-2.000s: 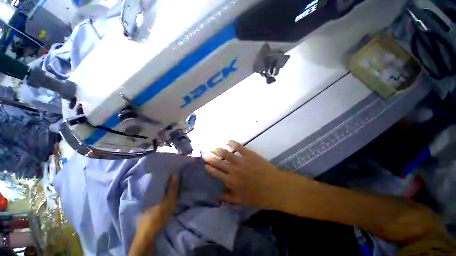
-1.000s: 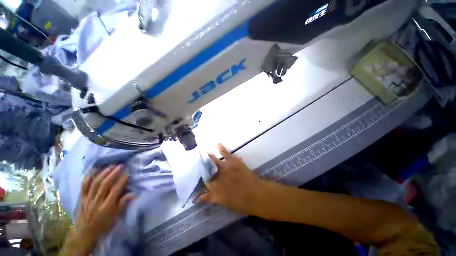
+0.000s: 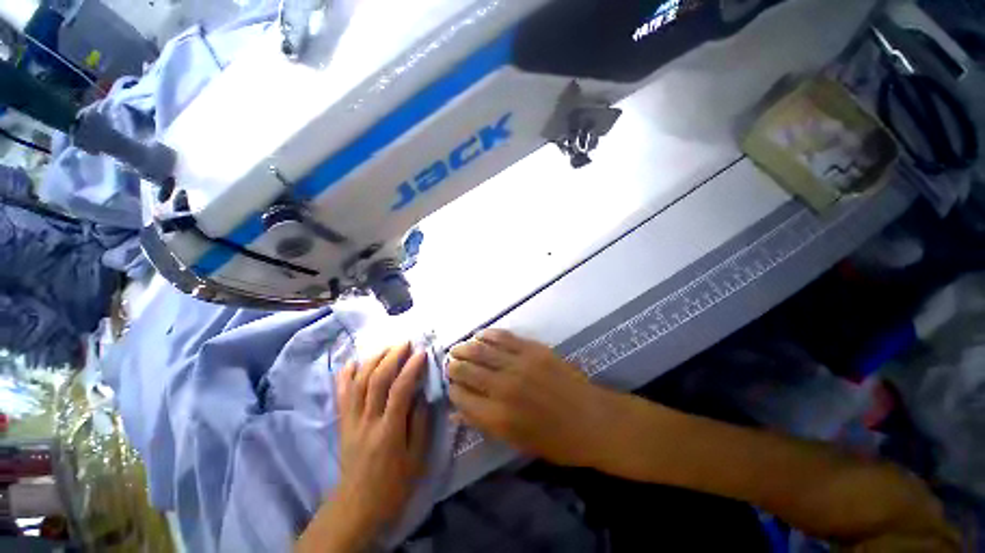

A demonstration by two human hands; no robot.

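A light blue-grey garment piece (image 3: 243,400) lies bunched on the table left of and below the needle area (image 3: 391,290) of the white sewing machine (image 3: 356,162). My left hand (image 3: 380,427) lies on the cloth, fingers pointing up toward the needle area. My right hand (image 3: 513,391) has its fingers curled at the right edge of the cloth, close beside the left fingertips. A small fold of cloth (image 3: 435,373) shows between the two hands. The right fingertips seem to pinch this edge; the exact grip is hidden.
A yellowish box (image 3: 815,146) with pale items stands at the right, with dark scissors handles (image 3: 931,113) beyond it. A ruler strip (image 3: 691,297) runs along the table's front edge. Heaped cloth (image 3: 49,281) lies at the left. A dark rod (image 3: 119,146) reaches in at upper left.
My left hand has moved right, from the cloth at left to beside my right hand. The pale flap seen below the needle area is now mostly covered by the hands. The garment lies more spread at left.
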